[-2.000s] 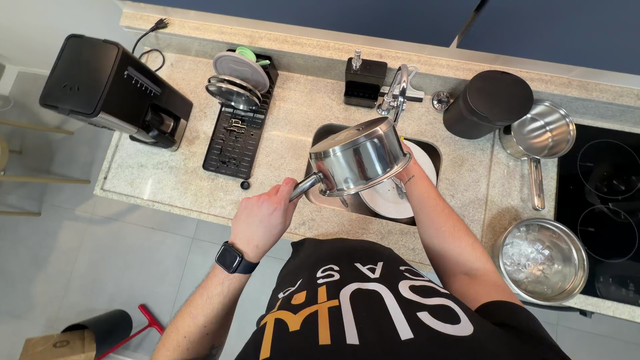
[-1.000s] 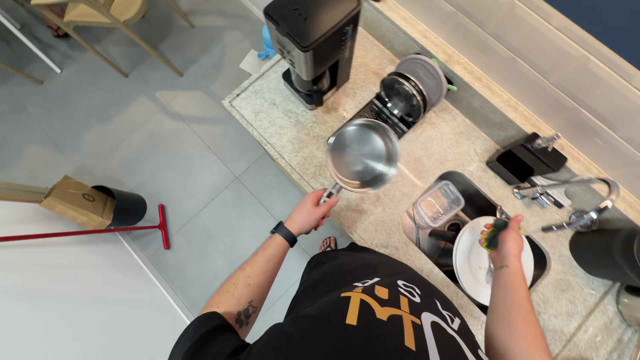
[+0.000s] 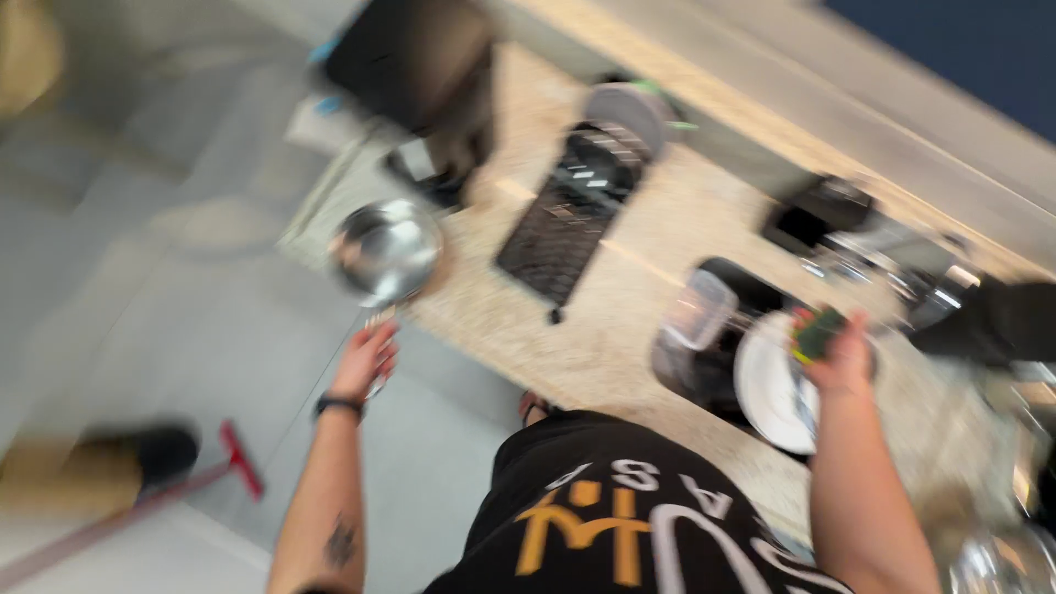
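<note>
My left hand [image 3: 369, 360] grips the handle of a stainless steel saucepan [image 3: 388, 252], whose open top faces up at the counter's left corner. My right hand [image 3: 841, 355] holds a green and yellow sponge [image 3: 818, 334] above the sink. Under it a white plate [image 3: 767, 384] lies in the sink [image 3: 676, 363], beside a clear plastic container [image 3: 700, 309]. A black drying rack [image 3: 549, 247] on the counter holds a pan lid [image 3: 602, 169] and a round grey item [image 3: 631, 115]. The view is blurred.
A black coffee maker [image 3: 421, 66] stands at the counter's back left. A black caddy [image 3: 817, 214] and the faucet [image 3: 907, 280] are behind the sink. On the floor at left lie a red squeegee [image 3: 239, 462] and a dark bin [image 3: 148, 450]. A shiny pot [image 3: 1002, 561] is at lower right.
Two seconds ago the saucepan was tilted over the sink; my left hand has carried it left to the counter's corner. The sponge in my right hand, hidden then, now shows. The view has swung.
</note>
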